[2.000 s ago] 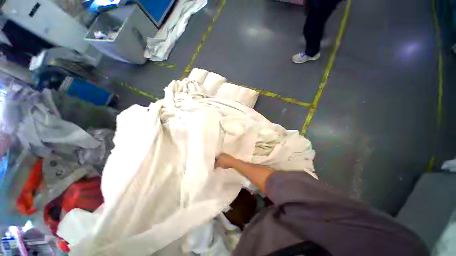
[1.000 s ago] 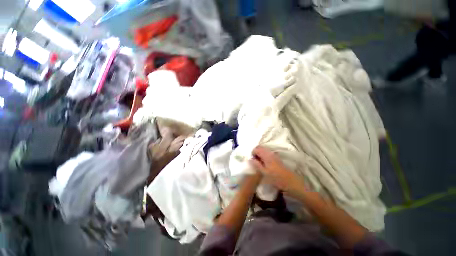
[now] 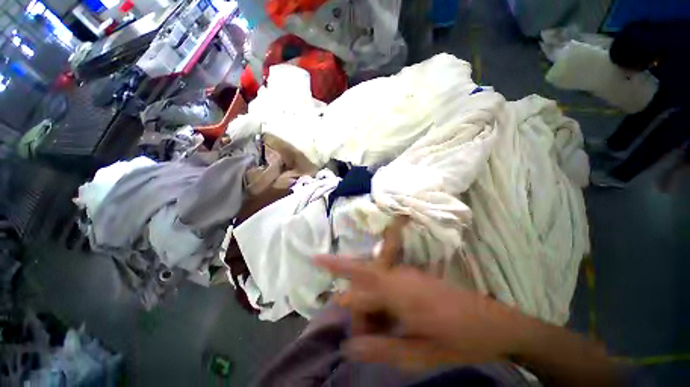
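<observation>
Long cream fabric [image 3: 529,204] lies in a large heap in front of me, in loose lengthwise folds on the right. A gathered end of it [image 3: 431,200] sits near the middle. My left hand [image 3: 390,240] is mostly hidden behind my right hand; its visible fingers are at this gathered end and appear to grip it. My right hand [image 3: 393,310] is blurred in the near foreground, empty, with fingers apart and pointing left. White cloth [image 3: 284,246] and a navy piece [image 3: 349,189] lie left of the hands.
A grey cloth pile [image 3: 166,193] lies at left. Red bags [image 3: 321,72] and clear plastic stand behind the heap. A person in dark clothes [image 3: 662,83] bends at upper right beside folded cream fabric [image 3: 598,72]. Yellow lines mark the dark floor [image 3: 643,249].
My right hand has come away from the fabric and nearer the camera, with fingers spread. The view has shifted slightly since turning left toward the heap. The person at upper right now bends down.
</observation>
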